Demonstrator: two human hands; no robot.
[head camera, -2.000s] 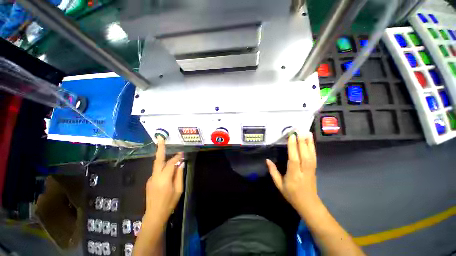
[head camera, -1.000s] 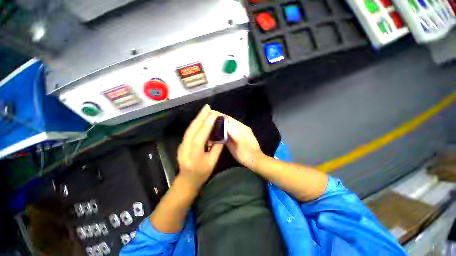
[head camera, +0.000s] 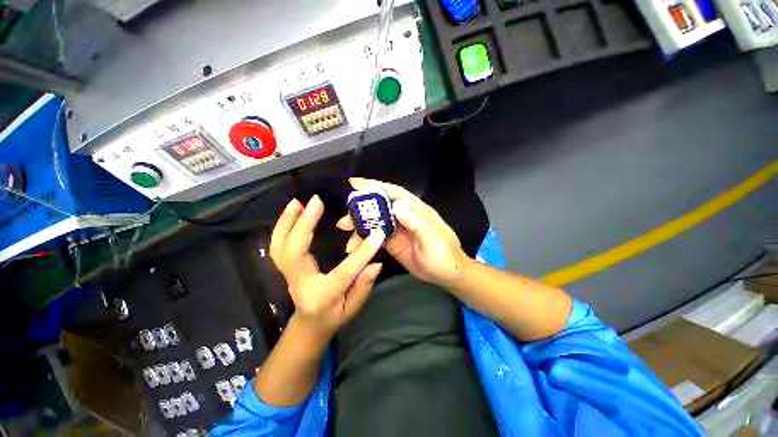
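A smartwatch body (head camera: 368, 215) faces up in front of my lap, its dark screen lit with a white code-like pattern. My right hand (head camera: 420, 232) holds it between thumb and fingers by its edges. My left hand (head camera: 320, 277) is open with its fingers apart; its index fingertip is at the lower edge of the watch, and whether it presses the screen is hard to tell. Beyond the hands is the press's front panel (head camera: 273, 171), with a red emergency button (head camera: 252, 138), green buttons (head camera: 389, 87) and two red-lit counters.
A left black tray (head camera: 200, 294) holds rows of small silver pieces. At the upper right, a black pocketed tray (head camera: 546, 75) holds glowing watches, beside white trays (head camera: 682, 43). A blue box (head camera: 34, 183) stands left of the press. A thin clear hose (head camera: 372, 111) hangs before the panel.
Both hands left the panel's end buttons and came together around a dark piece over the lap. Now the left hand has opened away, and the watch shows a lit screen. The view has turned and shifted.
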